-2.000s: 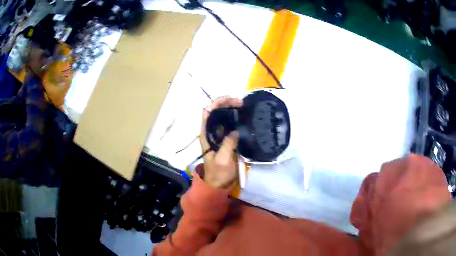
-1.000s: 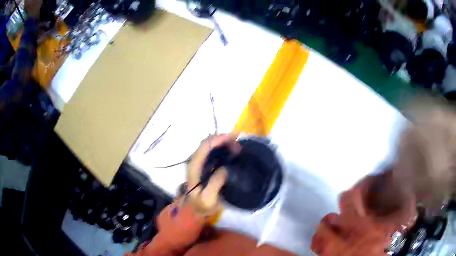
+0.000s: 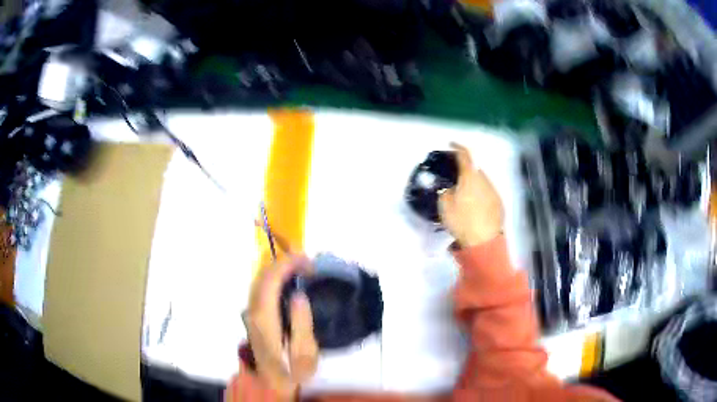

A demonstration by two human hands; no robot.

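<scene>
My left hand (image 3: 281, 322) grips the left side of a black round housing (image 3: 343, 302) low in the middle of the white sheet. Its open side and details are blurred. A thin dark wire (image 3: 270, 232) sticks up from beside my left fingers over the tape. My right hand (image 3: 474, 206) holds a smaller glossy black rounded part (image 3: 431, 187) above the sheet, to the right of the housing and apart from it.
Amber tape (image 3: 289, 177) crosses the white sheet (image 3: 354, 157). A tan cardboard sheet (image 3: 106, 259) lies at left. A clear tray with black parts (image 3: 593, 235) stands at right. A dark cable (image 3: 185, 149) lies at the upper left. Blurred dark items line the back over a green mat (image 3: 472, 102).
The view has turned to the right. My right hand has come in over the sheet with the glossy black part in it. My left hand still holds the housing.
</scene>
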